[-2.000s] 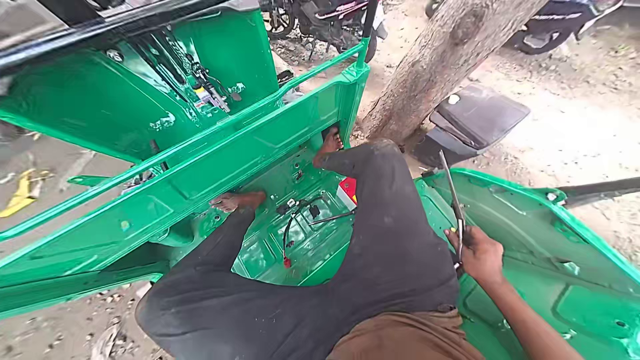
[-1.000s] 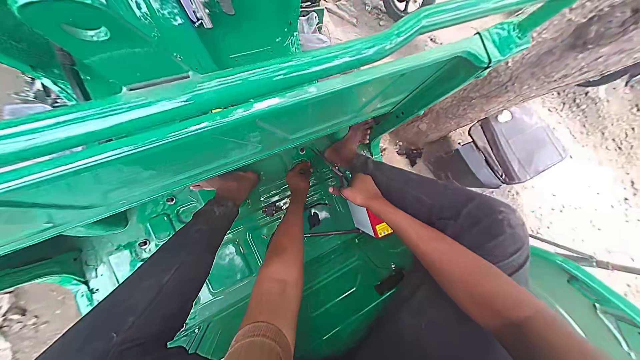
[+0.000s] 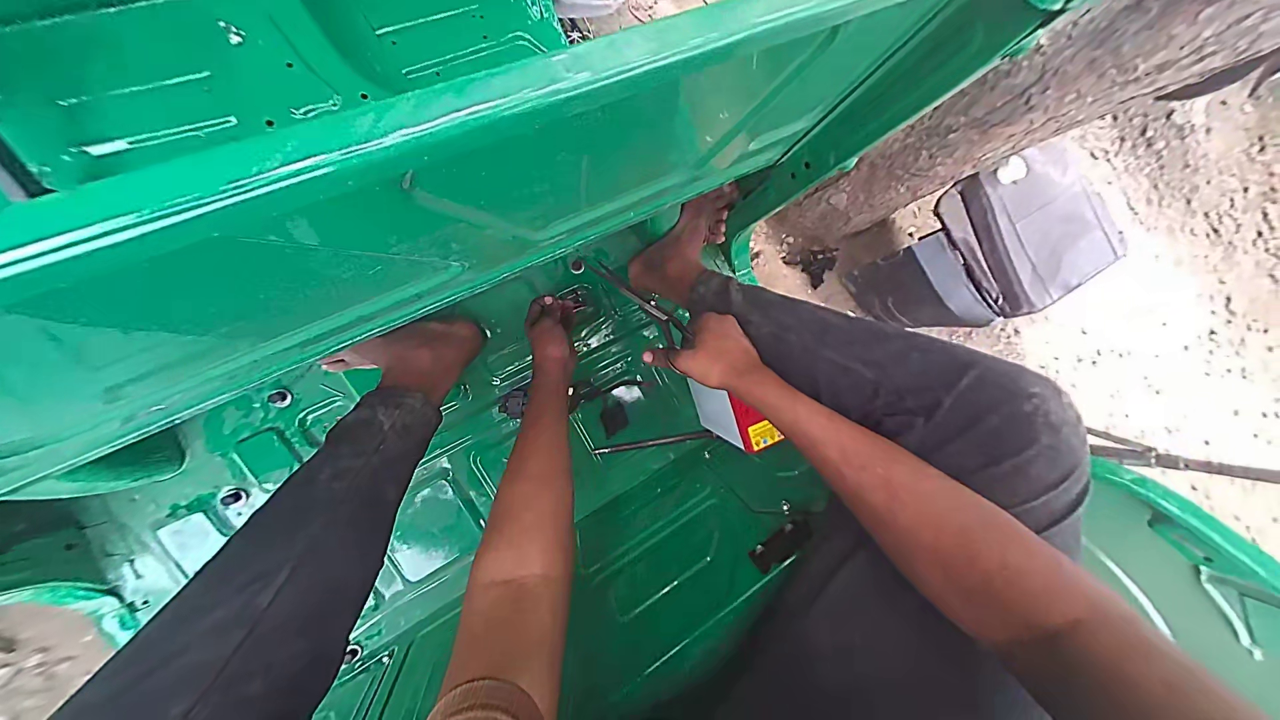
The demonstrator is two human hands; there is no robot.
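My right hand (image 3: 712, 352) grips a dark metal hand tool (image 3: 640, 298), whose long end points up and left toward a hole in the green painted floor panel (image 3: 650, 540). To its left, my left hand (image 3: 552, 325) is low over the floor with its fingers bent in; dark thin pieces show at the fingertips, too small to name. A black connector (image 3: 514, 402) lies beside my left forearm. Under my right wrist stands a white, red and yellow box (image 3: 735, 418), with a thin dark rod (image 3: 650, 442) reaching left from it.
A green metal crosswise panel (image 3: 400, 200) rises in front of my bare feet (image 3: 430, 355). Beyond the right side are a tree trunk (image 3: 960, 110) and a dark padded seat (image 3: 1040, 235) on the ground. A small black part (image 3: 780, 545) lies on the floor panel.
Two seconds ago my right hand held a long tool out at the right side and my left hand was out of view; both are now low between my feet. The view has moved closer.
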